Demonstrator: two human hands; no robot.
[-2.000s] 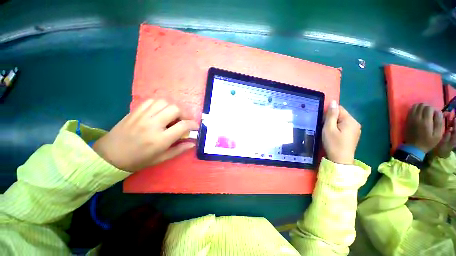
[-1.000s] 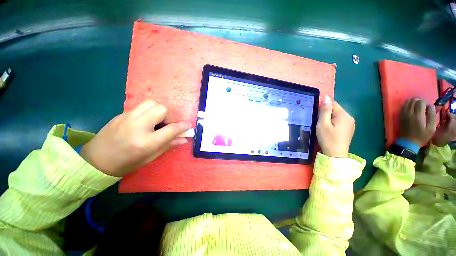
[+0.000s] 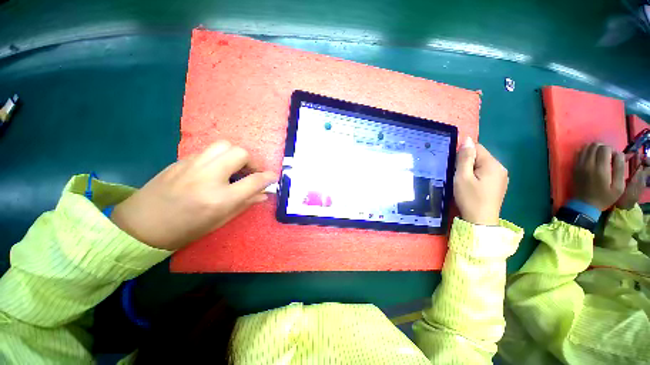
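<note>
A black-framed tablet point(image 3: 367, 165) with a lit white screen lies slightly tilted on a red-orange foam pad point(image 3: 235, 93). My left hand point(image 3: 196, 191) is at the tablet's left short edge, its fingertips closed on a small plug with a pale connector point(image 3: 272, 187) that meets the edge; most of the plug is hidden by the fingers. A small white tab point(image 3: 287, 162) shows at the same edge above it. My right hand point(image 3: 481, 182) grips the tablet's right short edge, thumb on top.
A green bench point(image 3: 93, 107) lies under the pad. A short dark stick with a pale end point(image 3: 8, 108) lies at the far left. A small shiny scrap point(image 3: 509, 84) lies at upper right. Another person's hand point(image 3: 599, 175) rests on a second foam pad point(image 3: 584, 121).
Over the two seconds the tablet, pad and both hands have shifted slightly left in view. My left hand stays at the plug and my right hand stays on the tablet.
</note>
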